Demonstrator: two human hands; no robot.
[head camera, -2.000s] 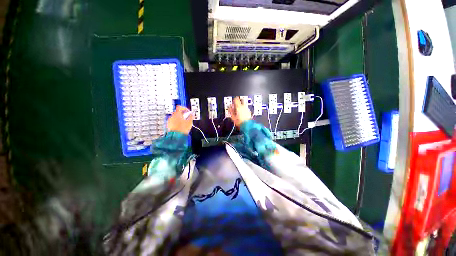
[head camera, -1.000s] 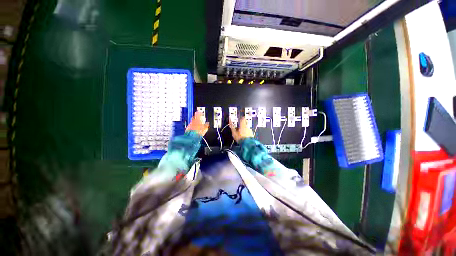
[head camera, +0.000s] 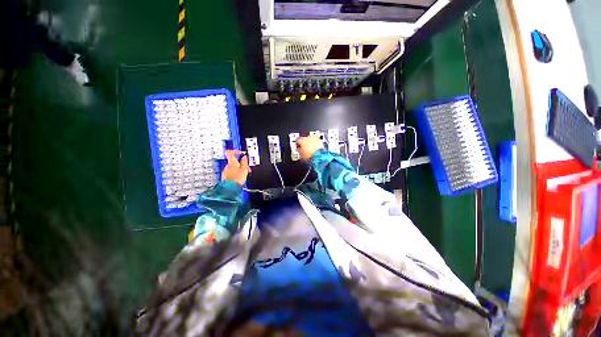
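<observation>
A row of several white test sockets (head camera: 274, 149) stands across the black fixture board (head camera: 343, 112). White leads run from the row to a grey-green terminal strip (head camera: 378, 177) at the board's near edge. My right hand (head camera: 308, 147) is at the third and fourth sockets from the left, fingers bent over them; whether it grips a unit is hidden. My left hand (head camera: 235, 167) is between the left tray (head camera: 158, 158) and the leftmost socket, at the tray's right edge. Its fingers are small and blurred, so its hold cannot be told. The left tray is full of white units in rows.
The right tray (head camera: 437, 155) holds greyer rows of units. Behind the board are the test instrument (head camera: 316, 52) and the rack monitor (head camera: 356, 10). The white desk at right carries a mouse (head camera: 542, 46), a keyboard (head camera: 572, 125) and a red bin (head camera: 555, 230). Another blue tray (head camera: 506, 181) is partly hidden.
My left hand has moved from the leftmost socket back left to the left tray's edge. My right hand has shifted slightly up over the sockets. The whole view has shifted.
</observation>
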